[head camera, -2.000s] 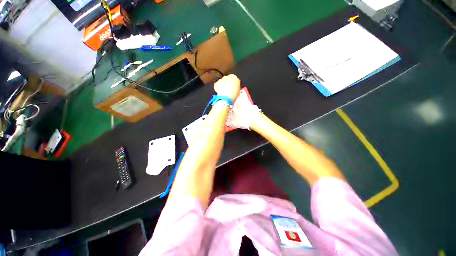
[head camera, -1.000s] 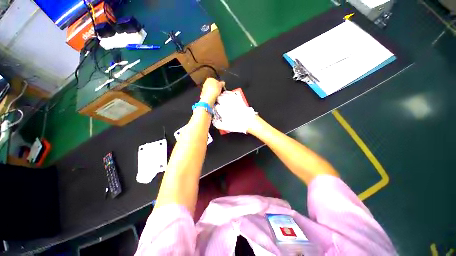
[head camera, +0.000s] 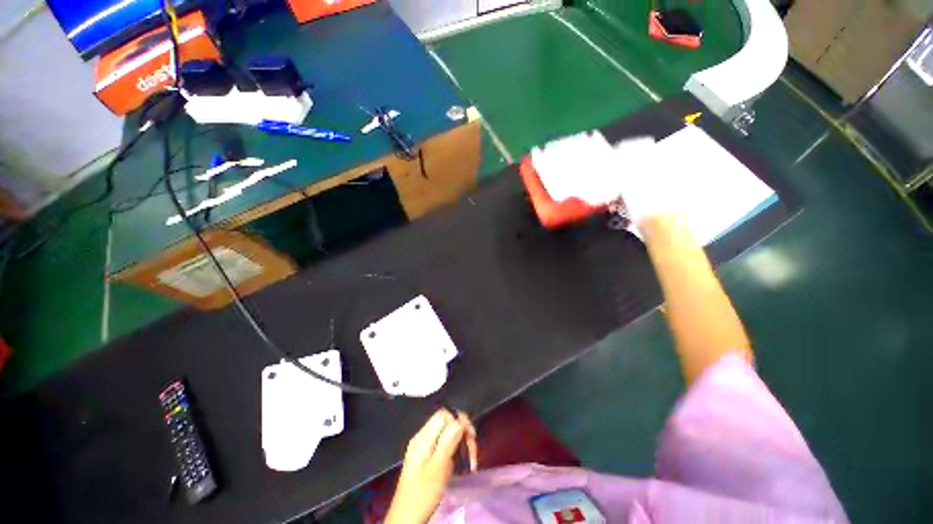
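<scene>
My left hand (head camera: 438, 448), bare, is low at the table's near edge, closed on the end of a black cable (head camera: 251, 315) that runs from the rear bench. My right hand (head camera: 642, 184), white-gloved and blurred, is stretched out to the right. It holds a white set-top box (head camera: 575, 167) with a red-orange pad (head camera: 558, 210) under it, beside the clipboard. Two more white set-top boxes, one at the centre (head camera: 409, 348) and one further left (head camera: 299, 409), lie on the black table. The cable passes over both.
A remote control (head camera: 187, 442) lies at the left. A clipboard with paper (head camera: 716, 184) is at the right, partly behind my gloved hand. The rear bench (head camera: 348, 77) bears a power strip (head camera: 246, 107), a blue marker (head camera: 304, 131) and an orange carton (head camera: 153, 67).
My hands have parted: the right moved right with the set-top box and pad, and the left drew back towards my body with the cable. The view has shifted.
</scene>
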